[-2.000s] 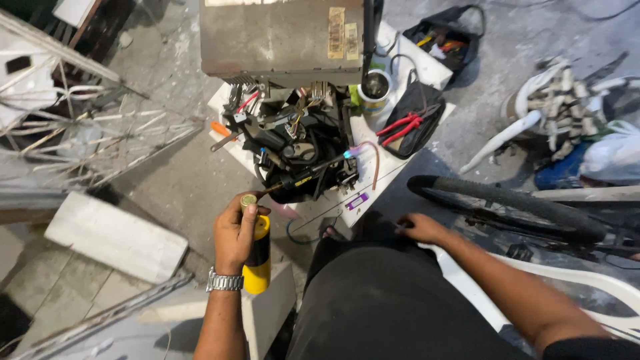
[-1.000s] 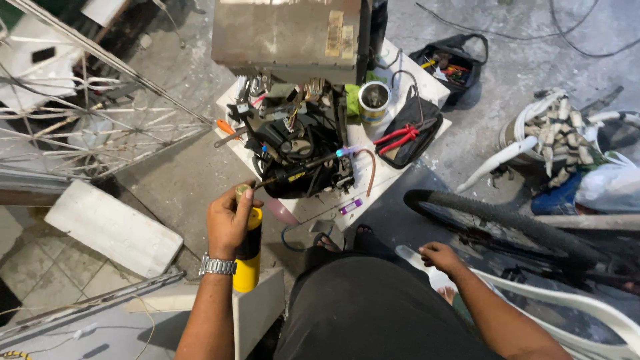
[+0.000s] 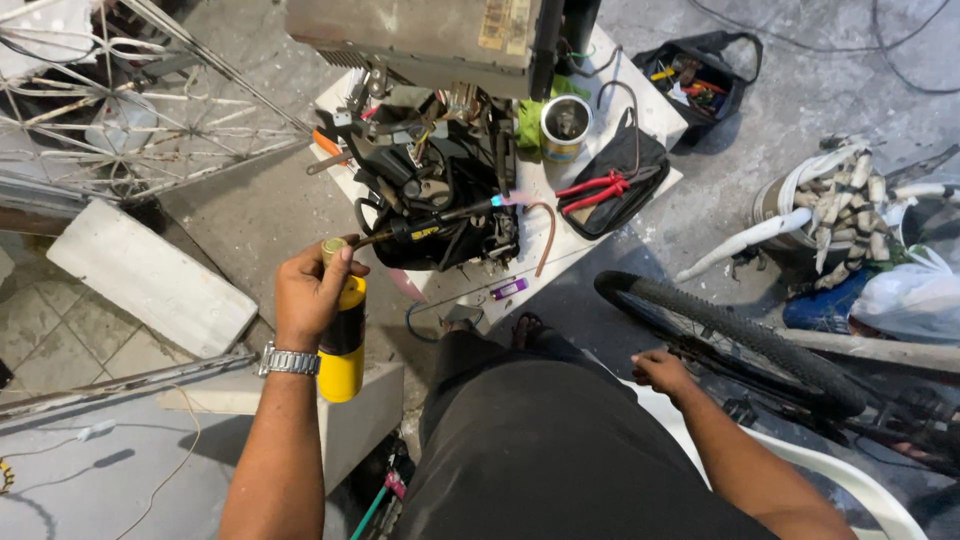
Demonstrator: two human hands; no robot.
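My left hand (image 3: 311, 289), with a metal watch at the wrist, grips the valve end of a gas blowtorch. Its yellow and black cylinder (image 3: 342, 375) hangs below the fingers, and its burner tube (image 3: 427, 225) points right with a blue and pink flame (image 3: 506, 199) at the tip. Just right of the flame lies a bent copper tube (image 3: 551, 247) on the white table. A purple lighter (image 3: 510, 289) is near the table's front corner. My right hand (image 3: 664, 373) hangs loosely curled beside my body; nothing shows in it.
Behind the torch are a black bag of tools (image 3: 442, 165), red-handled pliers (image 3: 596, 193) on a black pouch (image 3: 637, 172), an open can (image 3: 565, 124) and a large metal box (image 3: 420, 37). A bicycle wheel (image 3: 720, 337) stands at right, a white metal lattice (image 3: 120, 97) at left.
The flame at the torch tip shows pinker and longer now. My right hand has moved down, away from the table. The view has shifted slightly.
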